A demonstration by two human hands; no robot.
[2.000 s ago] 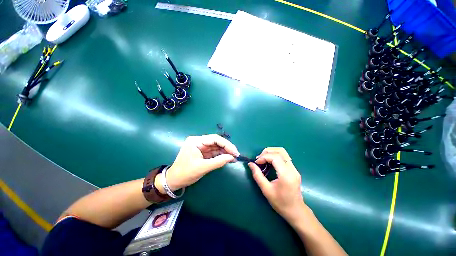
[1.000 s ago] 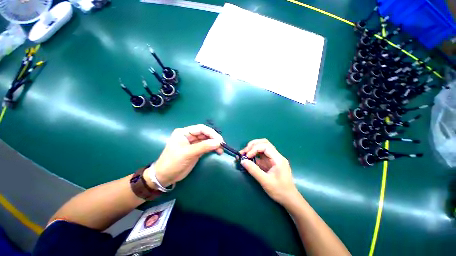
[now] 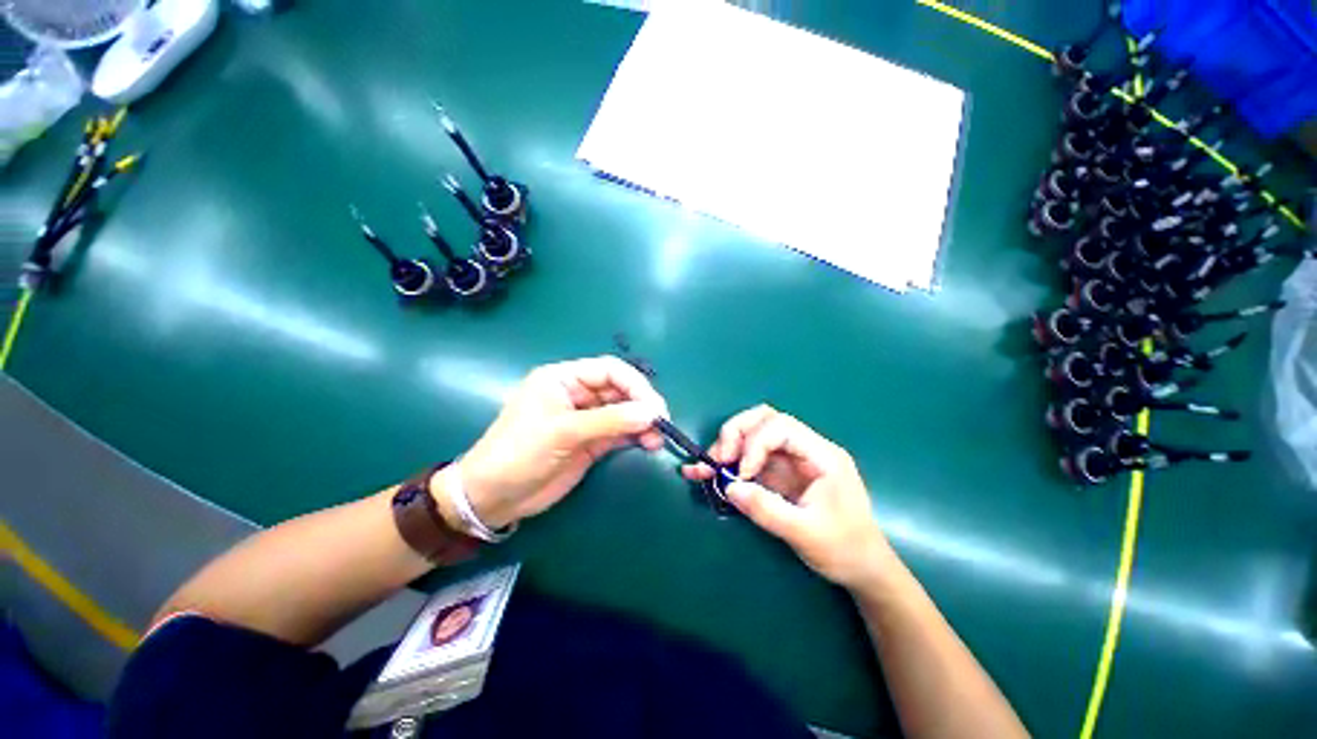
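Observation:
A black wired unit [image 3: 718, 488] with a round body is held between my two hands. My right hand [image 3: 792, 488] grips the round body with thumb and fingers. My left hand [image 3: 575, 427] pinches the end of its black lead, which slants up and left from the body. The lead's tip is hidden by my left fingers; whether a sleeve is on it, I cannot tell. Tiny black sleeves [image 3: 633, 357] lie scattered just beyond my left fingertips. A small group of similar units [image 3: 465, 274] stands farther off on the left, leads pointing up.
White paper sheets [image 3: 780, 145] lie at the top middle. Dense rows of black units [image 3: 1105, 289] lie at the right, near a blue bin [image 3: 1254, 58] and a plastic bag [image 3: 1297, 354]. Yellow-ended tools [image 3: 70, 210], a white device [image 3: 156, 46] and a fan [image 3: 65, 12] are at left.
Over the two seconds, the black lead between my hands has come more into view and slants more steeply. Both hands keep their hold. The whole view has shifted slightly.

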